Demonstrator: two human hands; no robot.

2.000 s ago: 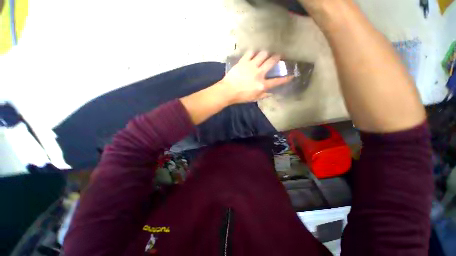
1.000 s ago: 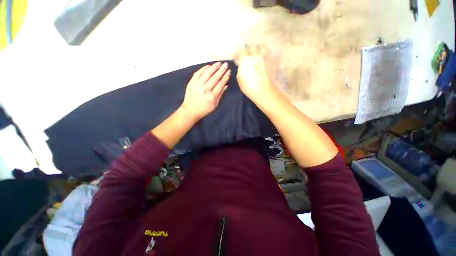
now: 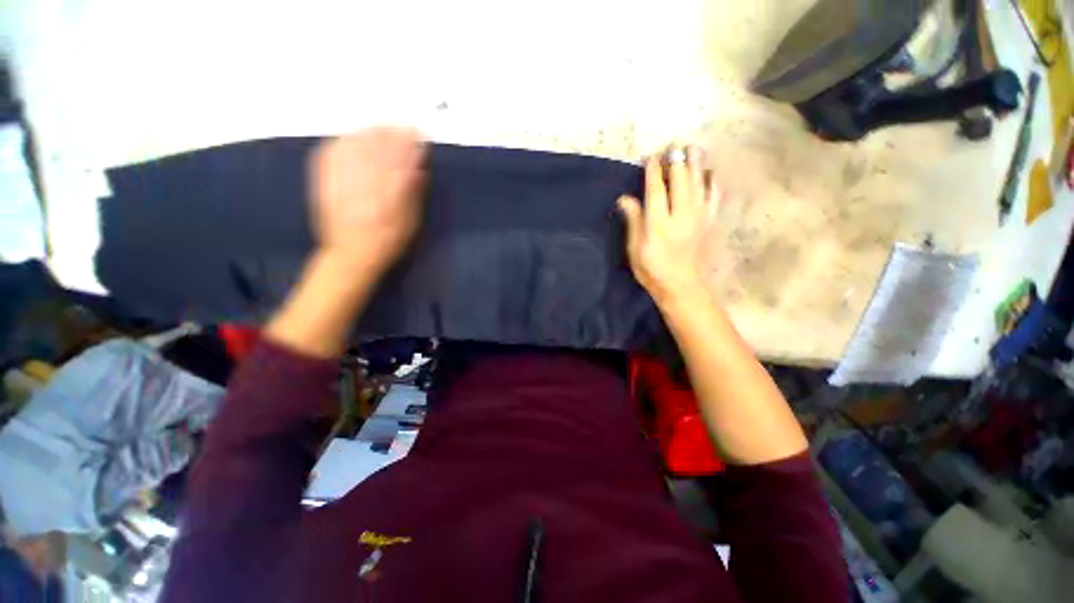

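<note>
The dark jacket front panel lies on the cream worktable, its plain dark side up, its near part at the front edge. My left hand is blurred and lies over the panel left of its middle; whether its fingers hold cloth cannot be told. My right hand rests at the panel's right end with fingers apart, fingertips pointing away from me, partly on the cloth edge and partly on the table. A ring shows on one finger.
The iron with its black handle is at the upper right, beside a grey block-like piece. A pale perforated sheet lies at the right table edge. A red container and grey cloth are below the table.
The view has shifted. The panel now lies straighter across the table. My left hand has moved left along it. My right hand has opened flat at its right end.
</note>
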